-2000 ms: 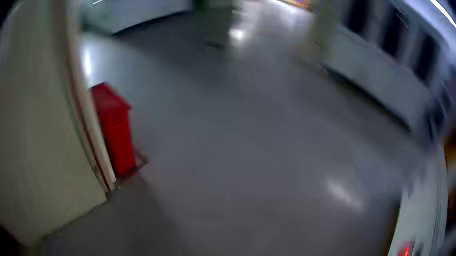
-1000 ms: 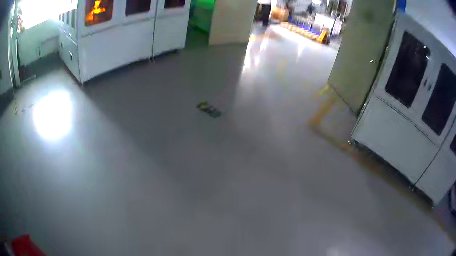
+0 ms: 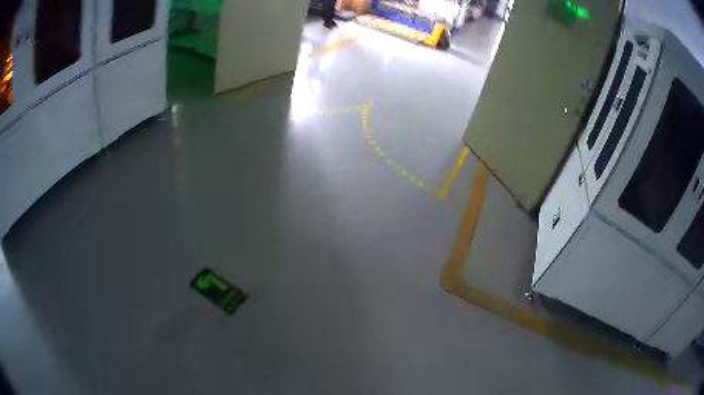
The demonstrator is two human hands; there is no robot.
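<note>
Neither of my hands is in the picture. Nearest in front of me is the grey glossy floor (image 3: 332, 308). A small dark floor sign with green marks (image 3: 219, 291) lies on it, left of centre. Ahead is a doorway with one pale door leaf (image 3: 258, 46) on the left and a larger open leaf (image 3: 536, 100) on the right.
White enclosed machines with dark windows stand at the left (image 3: 58, 131) and right (image 3: 625, 254). A yellow line (image 3: 509, 308) runs on the floor beside the right machine. A dashed yellow arc (image 3: 386, 158) marks the doorway. Beyond it is a yellow pallet truck or rack (image 3: 409, 31).
The view has moved forward and turned right. The floor sign and doorway are nearer. The red bin seen earlier at the left has left the picture.
</note>
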